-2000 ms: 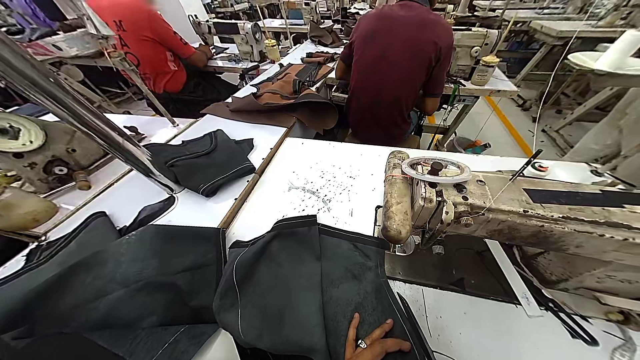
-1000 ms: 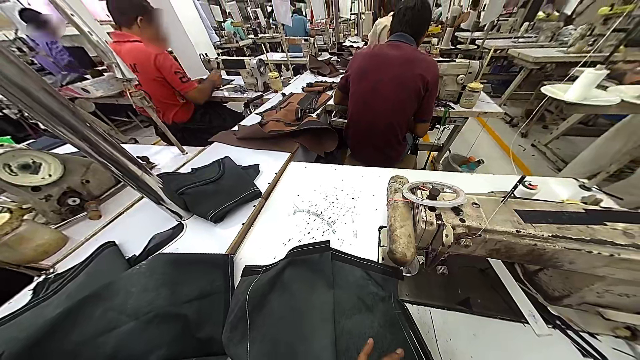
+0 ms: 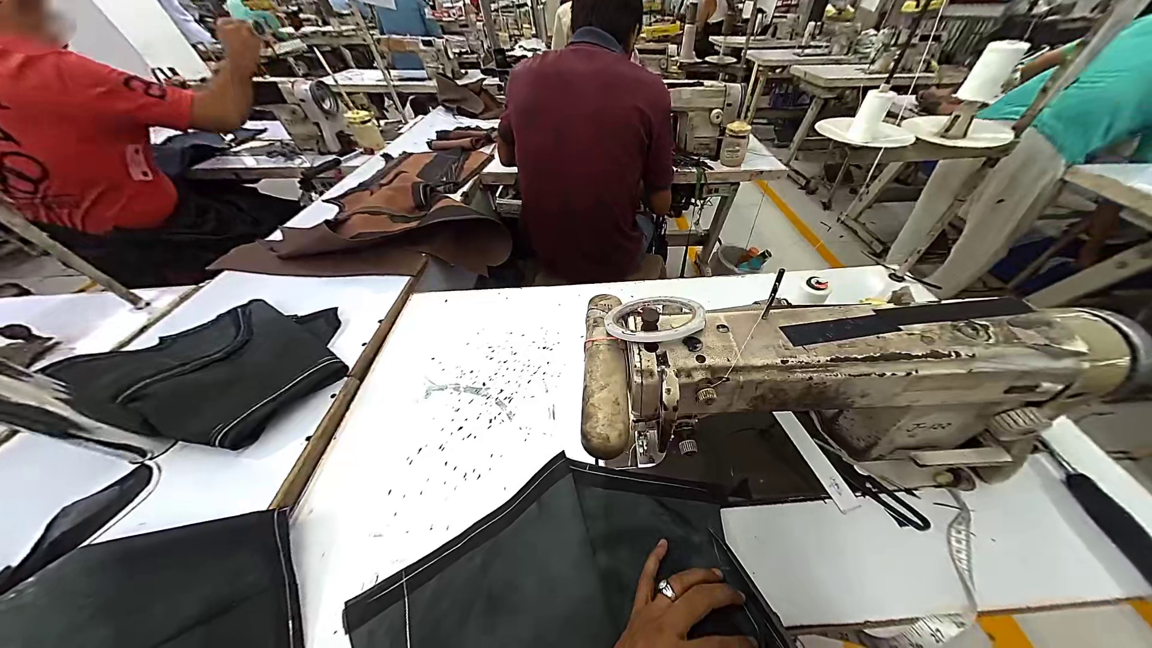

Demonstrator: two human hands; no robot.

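My left hand (image 3: 684,603), with a ring on one finger, rests palm down on a dark leather-like panel (image 3: 522,549) with pale stitching at the bottom centre. Its fingers are spread and grip nothing. The panel's upper right part lies by the needle end of a worn industrial sewing machine (image 3: 810,378). My right hand is out of view. Another dark stitched panel (image 3: 162,576) lies at the lower left, and a folded dark piece (image 3: 198,369) is above it.
A wooden strip (image 3: 351,396) divides the white tabletops. Brown pieces (image 3: 387,225) lie beyond. A metal ruler (image 3: 817,463) and a measuring tape (image 3: 961,549) are under and beside the machine. People in maroon (image 3: 585,153), red (image 3: 90,135) and teal (image 3: 1098,90) work nearby; thread cones (image 3: 871,115) stand right.
More of my left hand now shows on the panel than one second ago. The co-worker in red has raised an arm. The view has shifted, bringing the person in teal in at the right.
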